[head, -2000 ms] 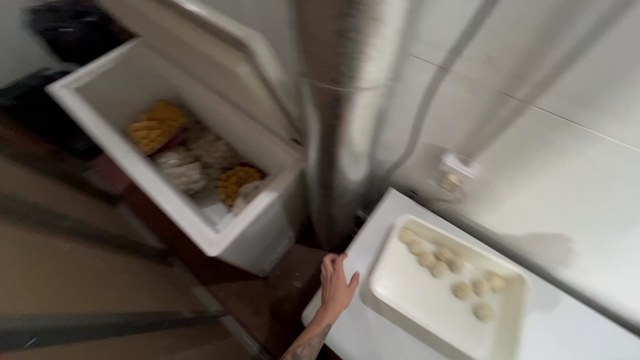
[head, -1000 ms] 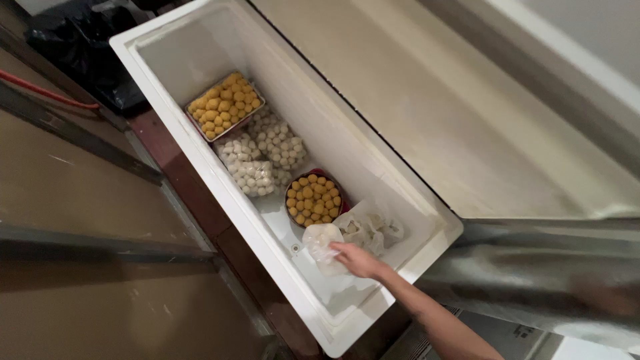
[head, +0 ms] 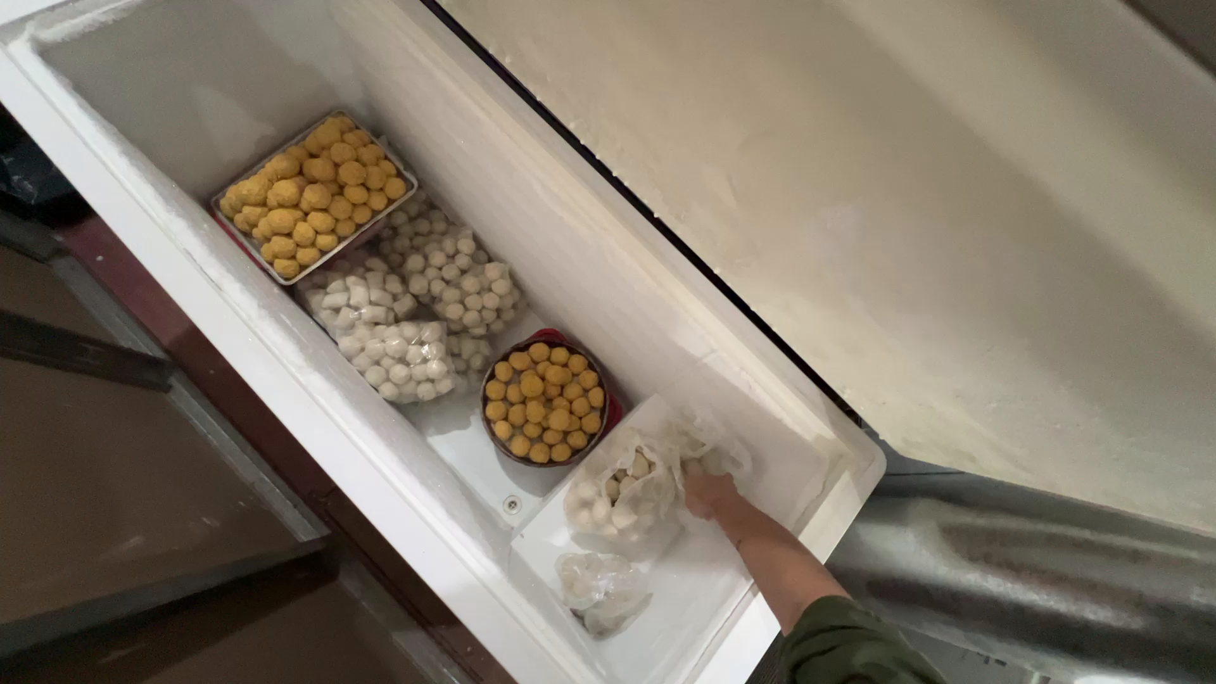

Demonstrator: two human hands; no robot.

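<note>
My right hand (head: pixel 708 492) reaches down from the lower right into a white chest freezer (head: pixel 380 532). Its fingers are at a thin clear plastic bag (head: pixel 722 442), and their tips are partly hidden, so their grip is unclear. Just left of it stands an open plastic bag of pale balls (head: pixel 617 494). A crumpled clear bag (head: pixel 603 589) lies apart on the raised step, nearer the front end. Beyond are a round container of yellow-coated balls (head: pixel 543 404), several clear bags of white balls (head: pixel 399 359) and a rectangular tray of yellow balls (head: pixel 318 195). My left hand is out of view.
The freezer's raised lid (head: pixel 807 190) fills the upper right. A shiny metallic cylinder (head: pixel 1026 560) lies beyond the freezer's end at the right. Brown panels with dark bars (head: pixel 114 456) run along the left, with black plastic (head: pixel 33 176) at the far left.
One second ago my right hand held a clear bag left of the bagged pale balls; now a crumpled bag lies on the step and the hand is right of those balls. The view has come closer.
</note>
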